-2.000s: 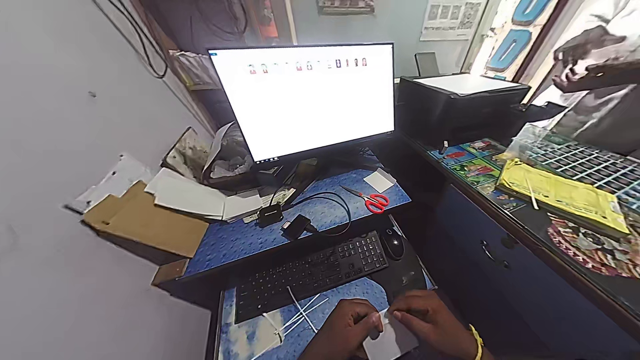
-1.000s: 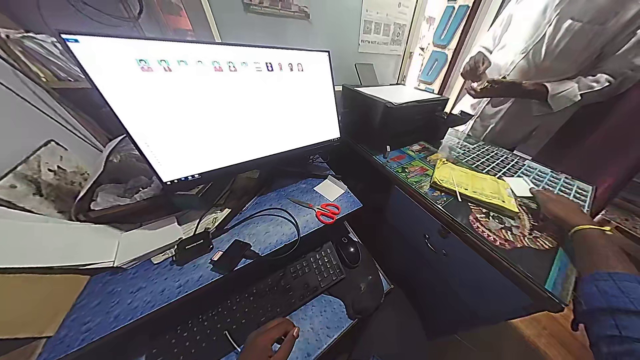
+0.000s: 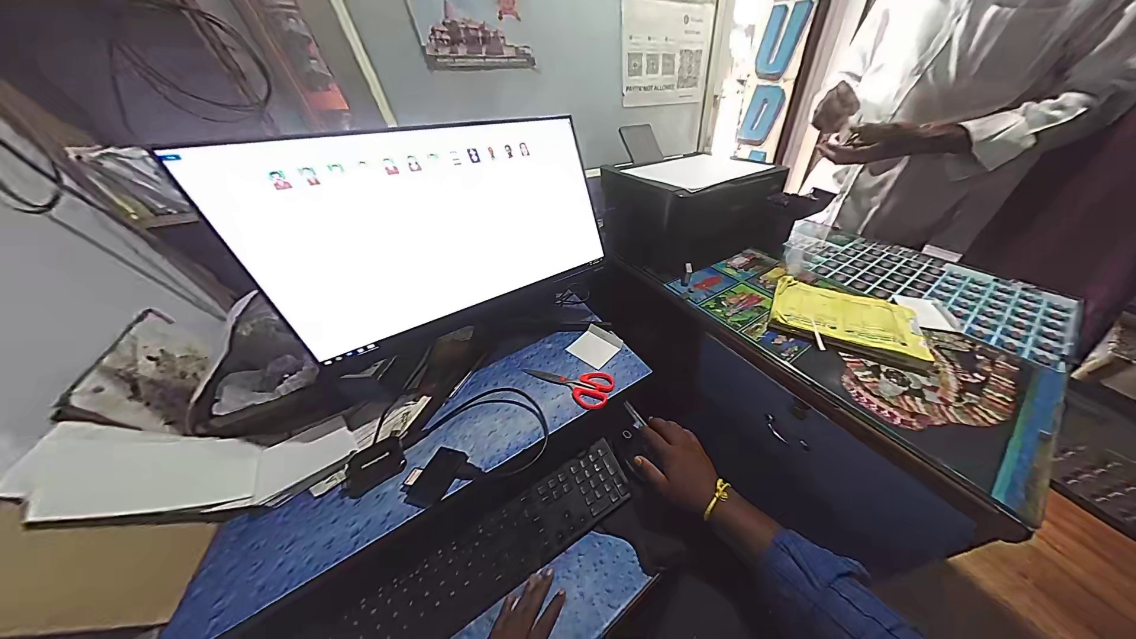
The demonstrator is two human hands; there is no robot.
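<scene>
My right hand (image 3: 679, 466), with a yellow band at its wrist, rests on the black computer mouse (image 3: 628, 437) just right of the black keyboard (image 3: 497, 550). Fingers spread, my left hand (image 3: 528, 612) lies near the bottom edge on the blue desk surface below the keyboard, holding nothing that shows. Behind the keyboard are red-handled scissors (image 3: 590, 389) and a small white paper piece (image 3: 595, 346). A lit monitor (image 3: 399, 240) shows a row of small pictures. On the counter at right, a white paper (image 3: 925, 312) lies beside a yellow packet (image 3: 848, 321).
A black printer (image 3: 692, 209) with white paper on top stands right of the monitor. Cables and a black adapter (image 3: 437, 477) lie on the desk. Opened cardboard (image 3: 98, 568) is at left. Across the counter, beyond a gridded clear tray (image 3: 941, 284), stands a person in white (image 3: 941, 80).
My right hand has moved from the counter by the yellow packet to the mouse. Two seconds ago both hands held a small white paper. My left hand now lies with fingers spread.
</scene>
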